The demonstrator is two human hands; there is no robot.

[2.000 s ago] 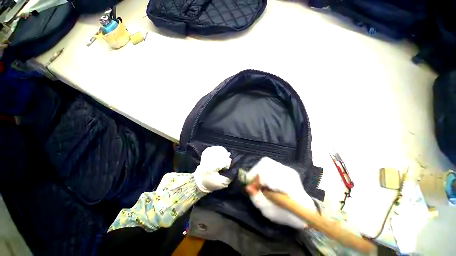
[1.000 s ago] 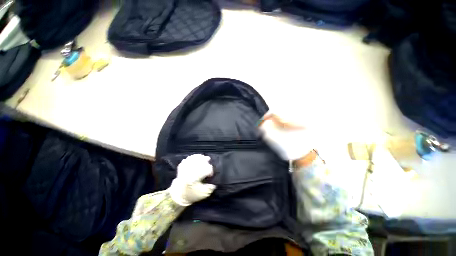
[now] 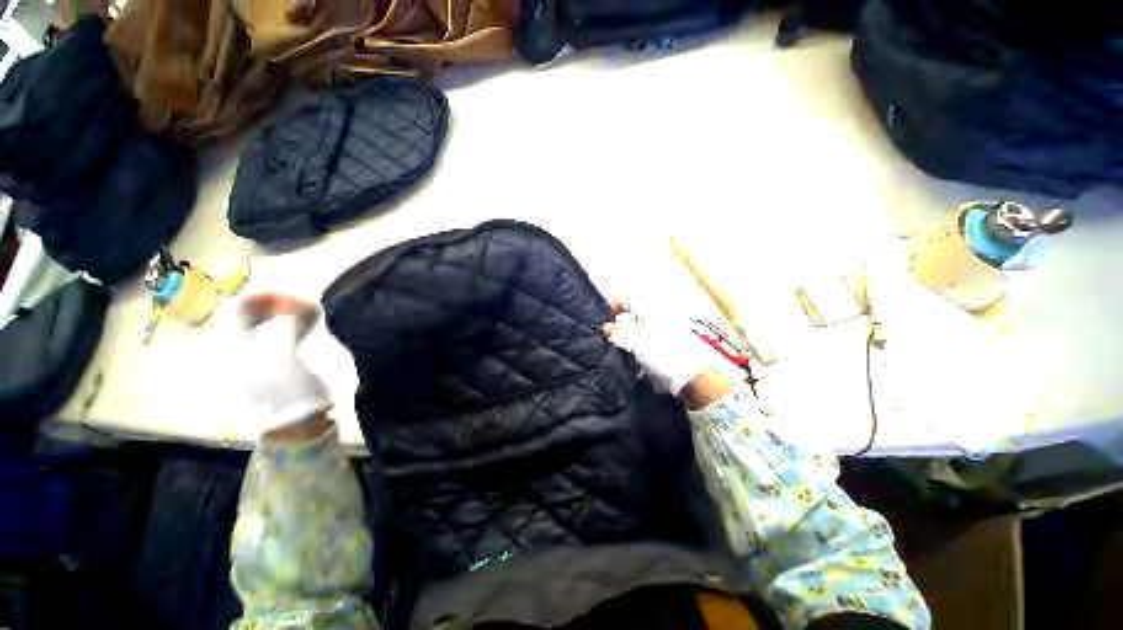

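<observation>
A dark diamond-quilted backpack lies in front of me, rounded end away from me, its near end against my apron. My left hand, in a white glove with bare fingertips, is beside its left edge, blurred; whether it touches the bag I cannot tell. My right hand, gloved the same way, is at the bag's right edge, with fingertips on the edge. The wooden-handled tool lies on the table to the right of the bag. Red snips lie beside my right hand, partly hidden by it.
A small quilted bag lies beyond on the left. Brown bag pieces are heaped at the back. Dark bags stand at the back right. Pots with blue tops are on both sides. A thin cable runs at right.
The open bag with its lining up now shows its quilted side. The wooden tool has left my right hand and lies on the table. My left hand has moved off to the left.
</observation>
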